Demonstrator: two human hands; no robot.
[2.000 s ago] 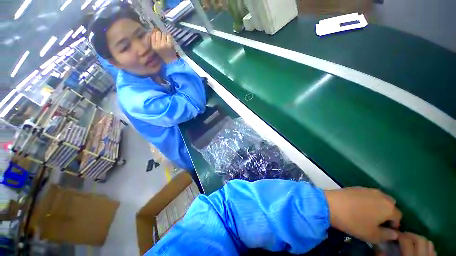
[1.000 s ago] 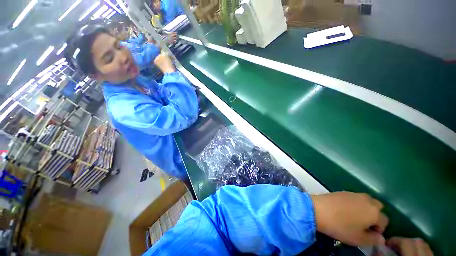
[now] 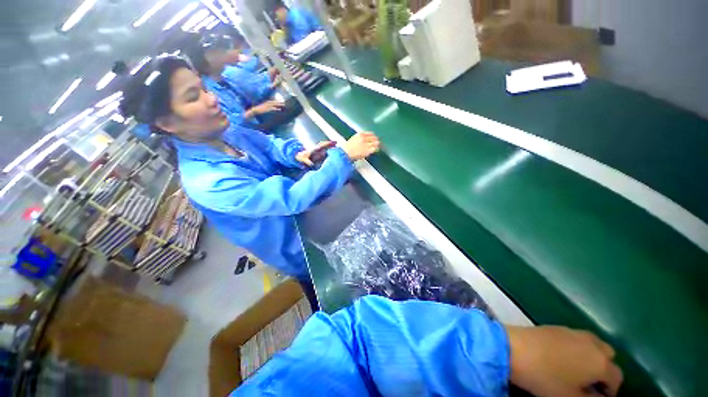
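Observation:
My left hand (image 3: 565, 361) is at the bottom right, at the near edge of the green conveyor belt (image 3: 497, 201), with its blue sleeve crossing the bottom. Its fingers are curled down and cut off by the picture's edge; a small dark patch shows at the fingertips, too little to tell what it is. My right hand is out of the picture. A crinkled clear poly bag (image 3: 373, 246) with a pile of black cables (image 3: 423, 277) lies on the ledge beside the belt, left of my left hand.
A pale guide rail (image 3: 404, 208) runs along the belt. A worker in blue (image 3: 248, 182) stands beyond the bag, hand over the belt. A carton (image 3: 225, 353) of printed stock stands lower left. A white slim object (image 3: 546, 77) lies on the far green surface.
My right hand has dropped out of the picture at the bottom right. The neighbouring worker has lowered the hand from the face and reaches over the belt. The view has shifted slightly.

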